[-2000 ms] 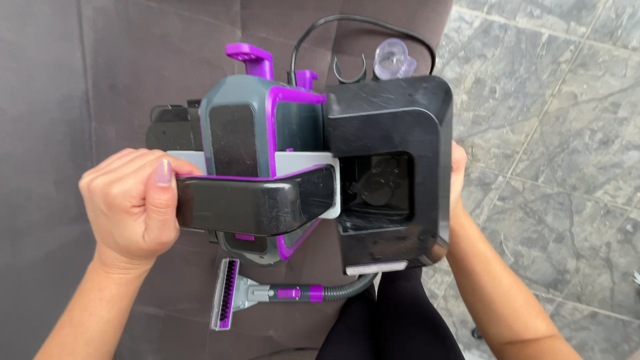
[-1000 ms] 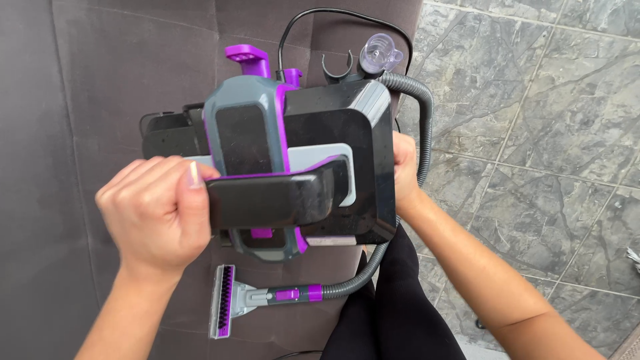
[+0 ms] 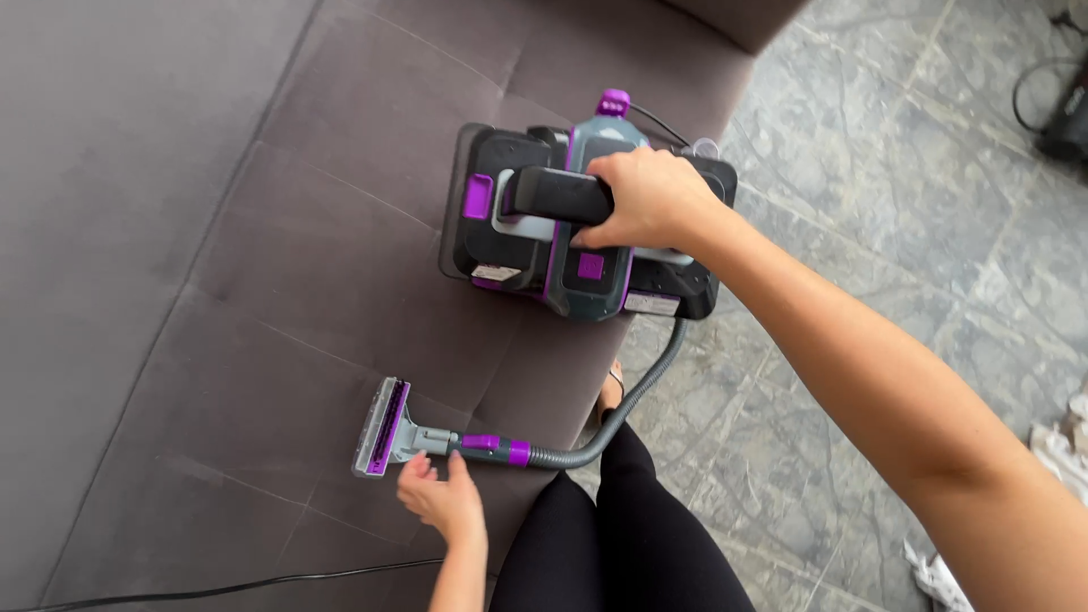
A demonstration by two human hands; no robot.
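Observation:
A purple, black and grey portable upholstery cleaner (image 3: 595, 229) stands upright on the grey sofa seat (image 3: 340, 255), near its right edge. My right hand (image 3: 650, 200) is closed around the black carrying handle (image 3: 552, 194) on top. Below, a brush nozzle (image 3: 387, 429) with a clear front and purple bristle strip lies on the seat. A grey ribbed hose (image 3: 608, 433) runs from its handle to the machine. My left hand (image 3: 444, 493) is beside the nozzle's neck, fingers apart; it appears to hold nothing.
A black cord (image 3: 238, 585) crosses the seat at the lower left. The sofa's arm (image 3: 744, 17) rises at the top. Grey tile floor (image 3: 850, 280) lies to the right, with a black device (image 3: 1067, 119) and crumpled white material (image 3: 1062, 450) on it.
My left hand has let go of the handle and moved down to the nozzle. My right hand has gone from the machine's side to the handle. The cleaner is turned upright; the view has shifted.

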